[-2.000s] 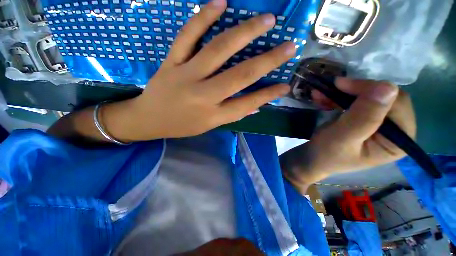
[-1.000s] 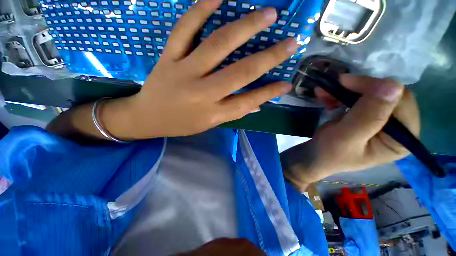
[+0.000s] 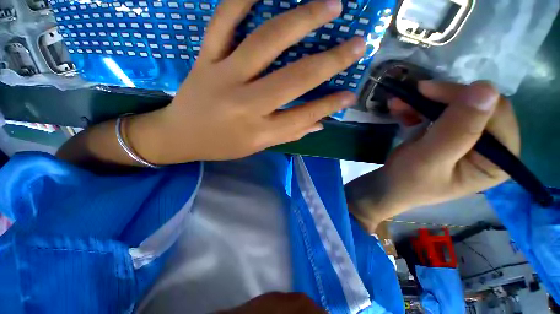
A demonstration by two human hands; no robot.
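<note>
My left hand (image 3: 239,92) lies flat, fingers spread, on the blue liner sheet (image 3: 135,67), which carries rows of small whitish adhesive pads. My right hand (image 3: 448,147) holds the black tweezers (image 3: 423,104). Their tip is over a dark-shaded frame (image 3: 381,92) just right of the sheet; whether a pad is in the tip cannot be told. A silver watch case frame (image 3: 432,21) sits above it in the translucent blister tray (image 3: 491,55). My right fingers partly hide the shaded frame.
More frames sit in tray pockets (image 3: 56,52) at the upper left. The dark green bench (image 3: 362,142) edge runs below the sheet. A red plastic stool (image 3: 436,247) and blue cloth (image 3: 442,285) show at the lower right, beyond my arm.
The sheet, tray and frames have shifted slightly up in view. My right hand and the tweezers have moved slightly right. My left hand stays spread on the sheet.
</note>
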